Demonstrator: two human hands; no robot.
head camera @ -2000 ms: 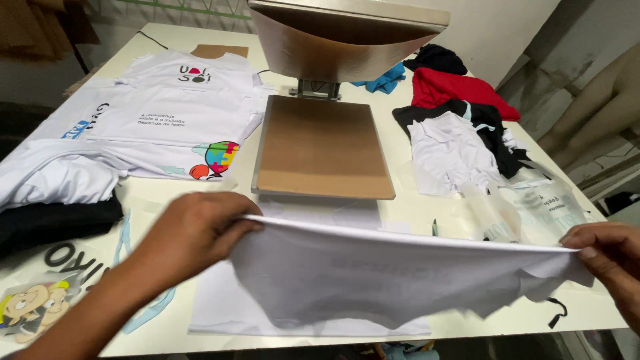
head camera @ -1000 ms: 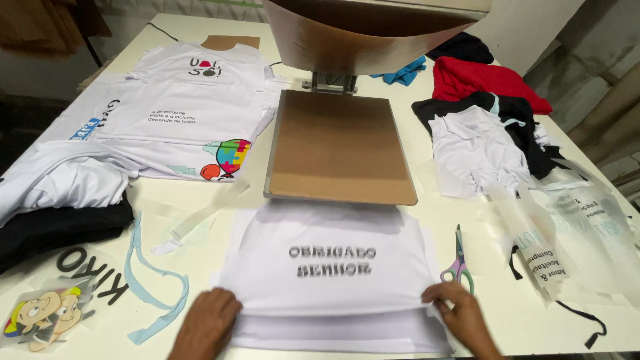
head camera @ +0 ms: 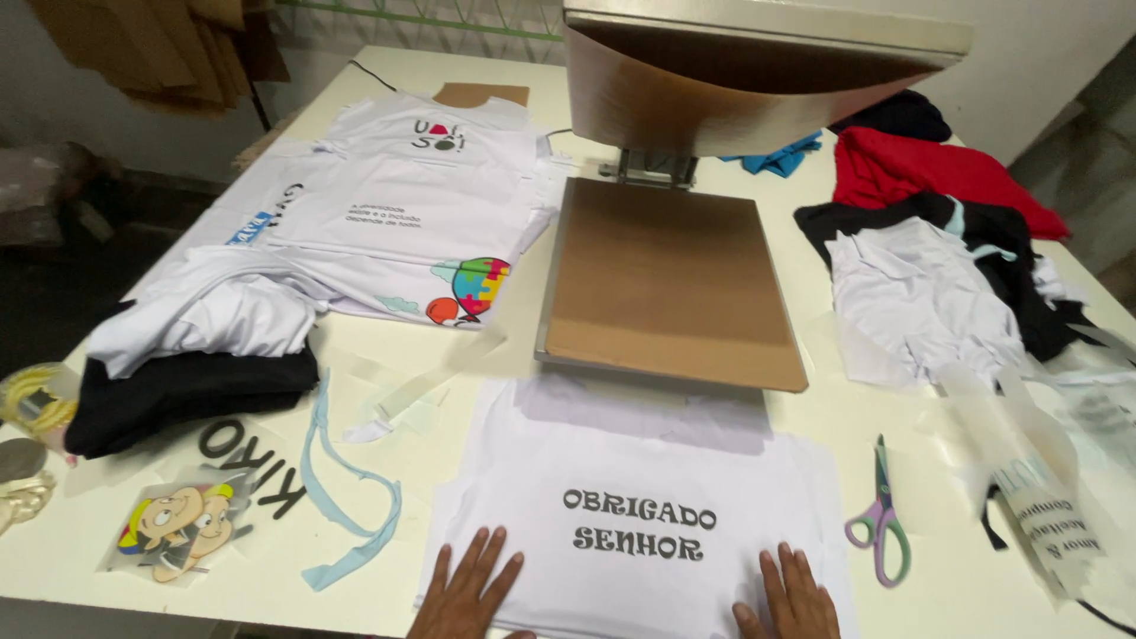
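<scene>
A white fabric piece with black printed lettering (head camera: 621,470) lies flat at the table's front edge, its far part under the near edge of the heat press's lower platen. My left hand (head camera: 470,586) rests on its near left part, fingers spread, palm down. On its near right part lies my right hand (head camera: 790,595), fingers a little apart. The heat press's lower platen (head camera: 674,284) is covered with a brown sheet. Its upper platen (head camera: 754,80) is raised, with a brown sheet sagging below it. Scissors (head camera: 881,515) with purple and green handles lie right of the fabric.
Printed white shirts (head camera: 399,186) and folded black fabric (head camera: 195,390) occupy the left side. Nearer lie a light blue strip (head camera: 355,532) and a cartoon transfer (head camera: 177,528). At right are a red cloth (head camera: 941,173), crumpled white fabric (head camera: 923,293) and clear transfer film (head camera: 1047,470).
The white fabric, held up between both hands at first, now lies flat on the table. Its lettering, reversed one second ago, now reads upright. Both hands have let go of its edge and rest on top.
</scene>
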